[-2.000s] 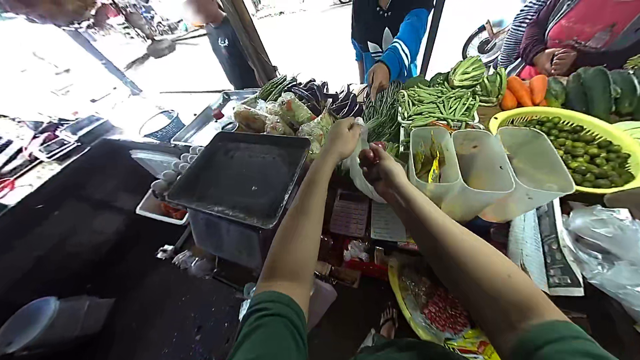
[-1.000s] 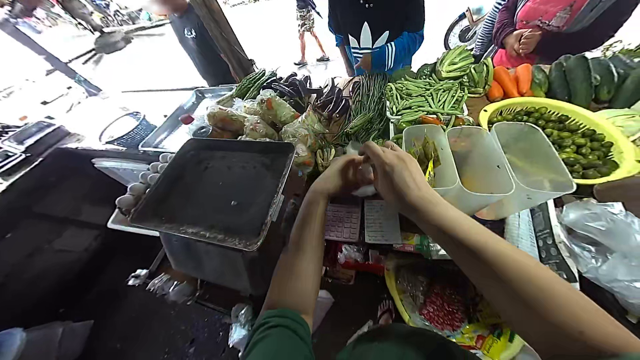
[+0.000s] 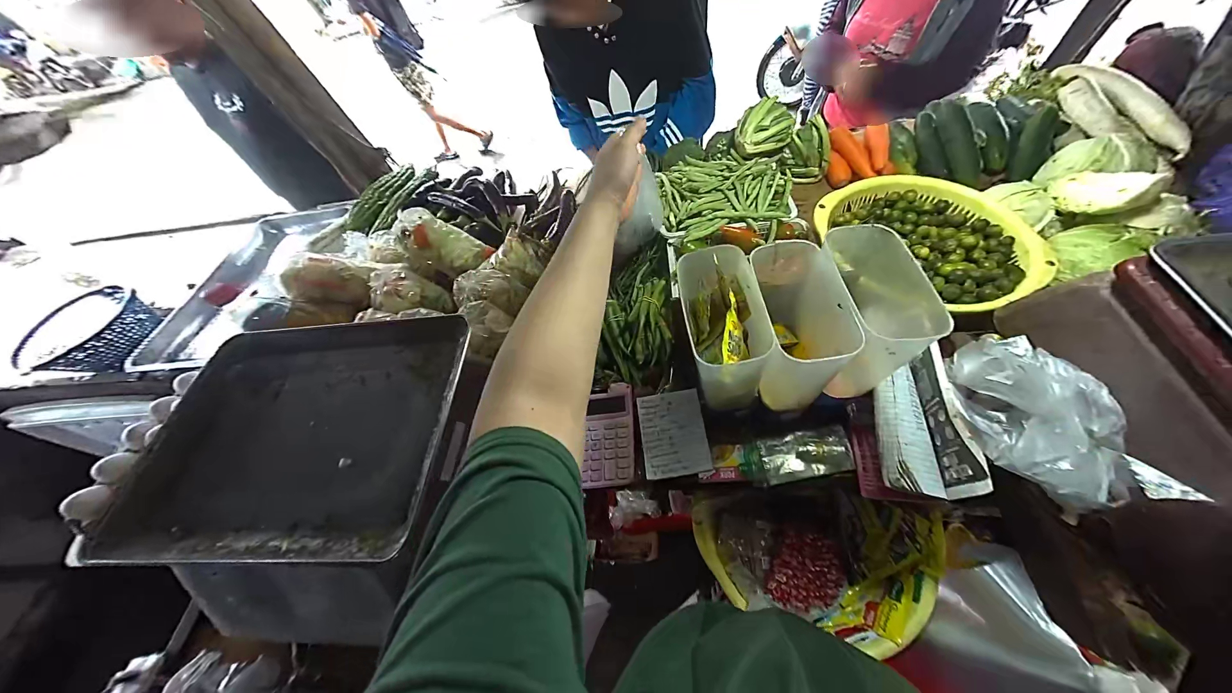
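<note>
My left hand (image 3: 621, 173) is stretched out over the vegetables, at a translucent plastic bag (image 3: 643, 217) that hangs just to its right. What the bag holds cannot be made out. Beyond it stands a person (image 3: 626, 72) in a black top with blue sleeves. Green beans (image 3: 727, 192) lie to the right of the bag, dark eggplants (image 3: 491, 197) to the left, and bundled green stalks (image 3: 637, 318) below. My right hand is out of view.
Three plastic containers (image 3: 807, 332) stand right of my arm, before a yellow basket of small green citrus fruits (image 3: 1044, 255). A black tray (image 3: 289, 433) is at left, beside eggs (image 3: 115, 469). A pink calculator (image 3: 608, 438) and a written note (image 3: 674, 435) lie near my forearm.
My hands were together at the bag in front of the containers. Now my left arm reaches forward with the bag toward the person, and my right hand has left the view.
</note>
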